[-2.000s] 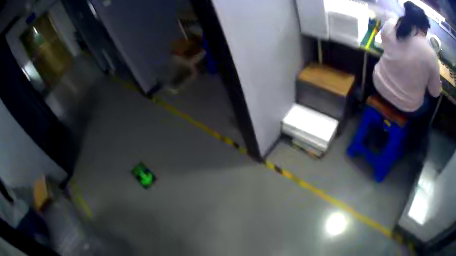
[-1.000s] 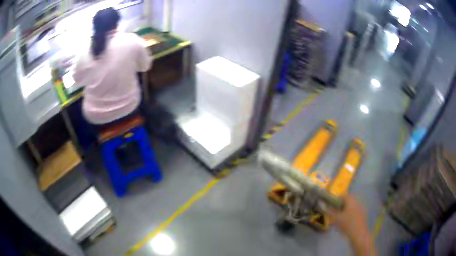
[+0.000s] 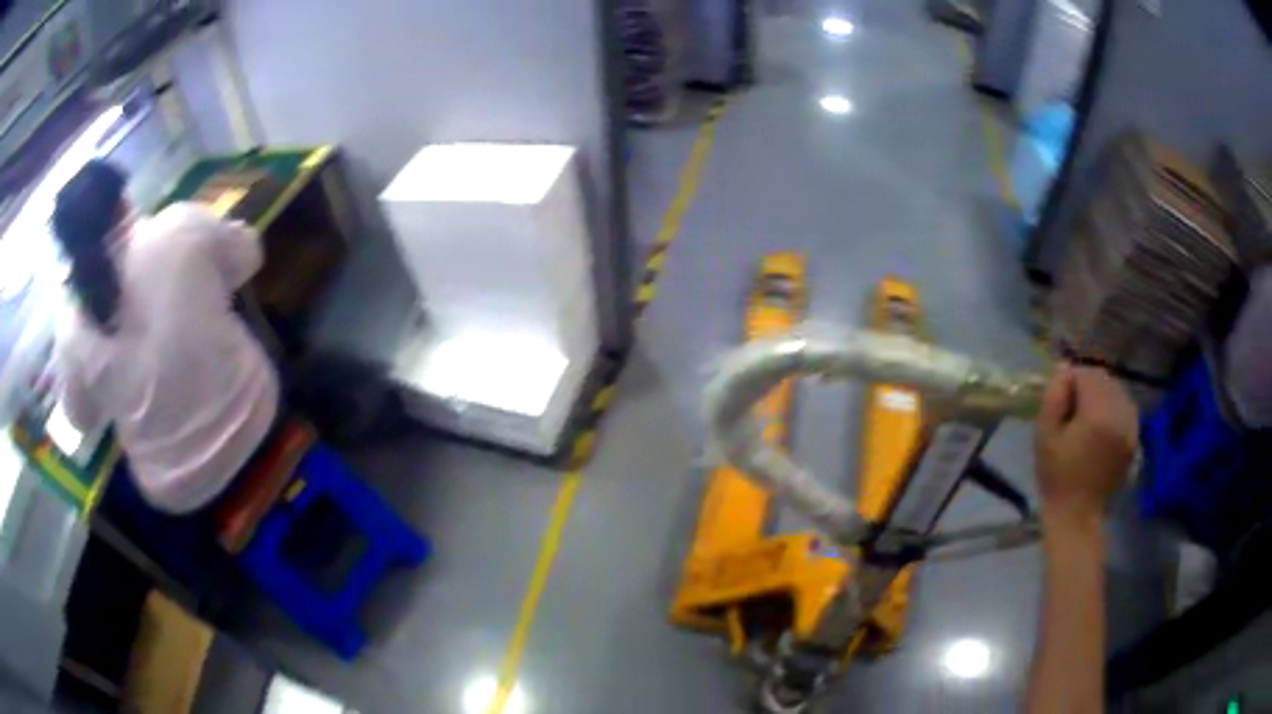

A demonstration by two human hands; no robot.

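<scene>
An orange-yellow pallet truck [image 3: 760, 569] stands on the grey floor with its two forks pointing away from me. Its handle loop [image 3: 865, 354] is wrapped in pale, scuffed film and leans up toward me. My right hand [image 3: 1085, 439] is closed around the right end of the loop, its forearm coming up from the bottom edge. The forks carry nothing. My left hand is not in view.
White foam trays [image 3: 488, 258] are stacked in two heights by the wall at left. A person [image 3: 175, 349] sits on a blue stool [image 3: 328, 544] at a bench. A tan cardboard-topped stack [image 3: 1144, 258] stands at right. Yellow-black tape [image 3: 646, 290] edges the corridor.
The view has swung right from the side bay to the corridor. The pallet truck, absent two seconds ago, now shows nearer the middle, and its handle loop appears larger, with my right hand on it.
</scene>
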